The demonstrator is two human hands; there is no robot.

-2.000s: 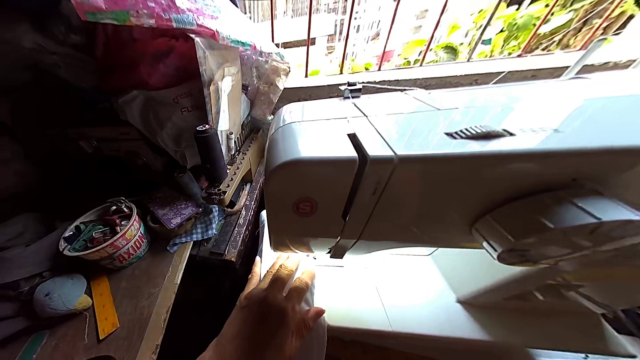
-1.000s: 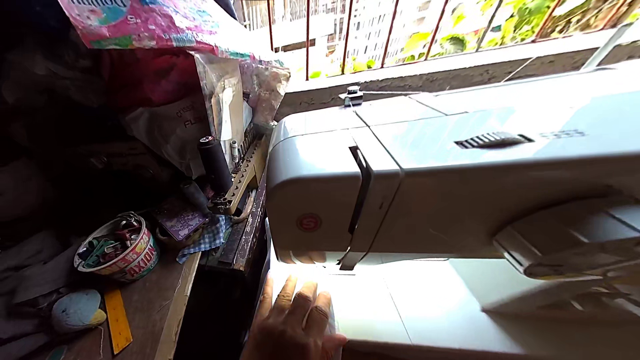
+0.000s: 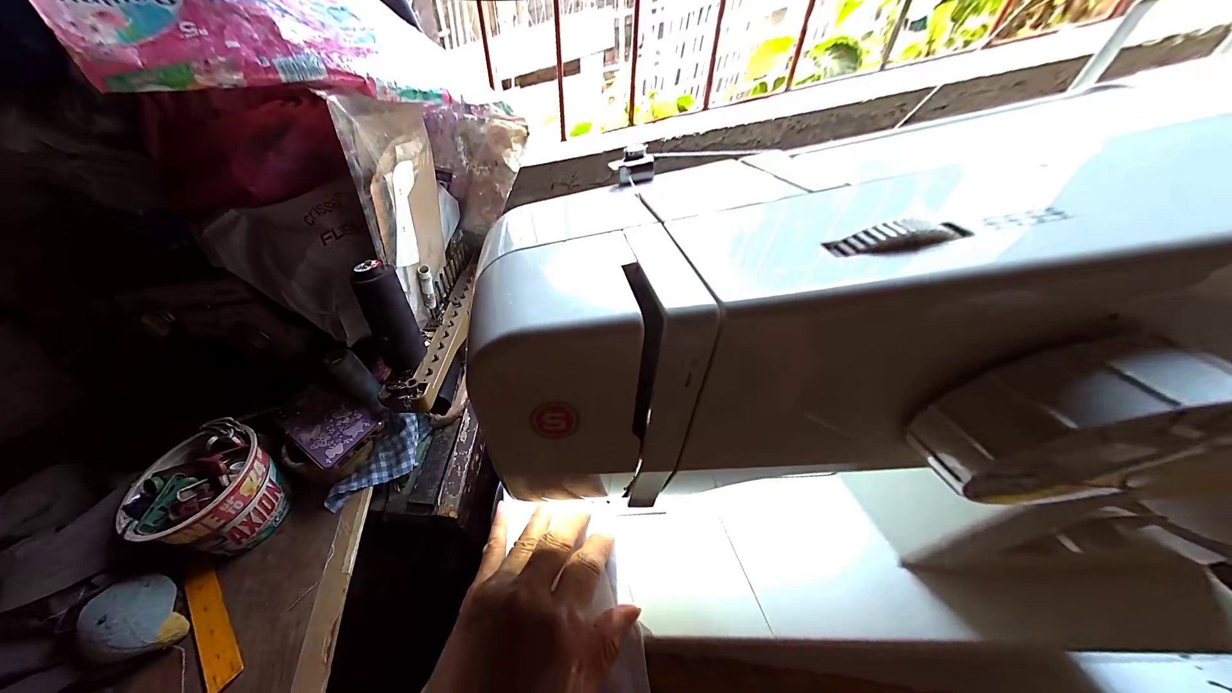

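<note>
A white sewing machine (image 3: 597, 366) fills the right of the view, its lit bed (image 3: 693, 568) below the arm. My left hand (image 3: 549, 597) lies flat on a piece of white fabric (image 3: 630, 664) at the left end of the bed, fingers spread slightly and pointing at the needle area. The fingertips are just under the front of the machine head, where bright light washes out detail. The hand presses the cloth and does not grasp it. The needle and presser foot cannot be made out. My right hand is out of view.
On the wooden table at left stand a tub of clips (image 3: 231, 500), a yellow ruler (image 3: 212, 626), a stuffed blue-grey object (image 3: 130, 616) and a checked cloth (image 3: 385, 467). Black thread spool (image 3: 388, 313) and plastic bags (image 3: 269, 58) sit behind. A barred window (image 3: 635, 67) is beyond the machine.
My left hand stays by the needle area throughout, with its fingers slightly shifted on the cloth. The view has shifted a little.
</note>
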